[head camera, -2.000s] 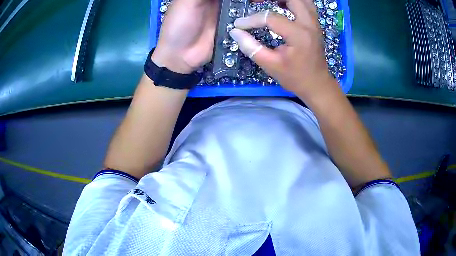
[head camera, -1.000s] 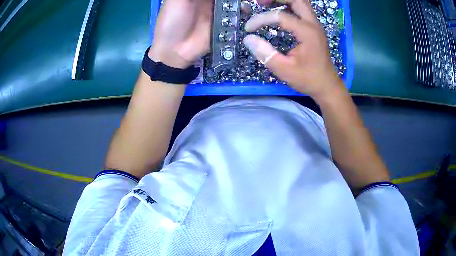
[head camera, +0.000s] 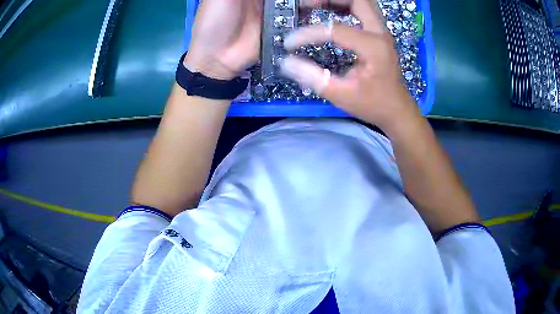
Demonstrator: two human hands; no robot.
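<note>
A narrow grey bar [head camera: 268, 46] with a row of seats is held over a blue tray [head camera: 319, 110]. Round silver parts sit in some seats; loose silver parts [head camera: 410, 46] fill the tray. My left hand [head camera: 224, 40] holds the bar along its left side; its fingertips are cut off by the top edge. My right hand [head camera: 362, 64], with whitish finger covers, is blurred. Its thumb and index fingertips are at the bar's lower seats, slightly apart. Whether a small part is between them cannot be told.
A stack of striped bars [head camera: 531, 55] lies on the green bench [head camera: 147, 67] at the right. A thin silver-and-dark strip [head camera: 101, 52] lies at the left. A green patch [head camera: 420, 23] is at the tray's right inner edge. The bench's near edge curves across in front of my body.
My right fingertips moved right off the bar, then back left to its lower seats. The bar first shifted up slightly, and its lowest seat is now hidden by my blurred thumb.
</note>
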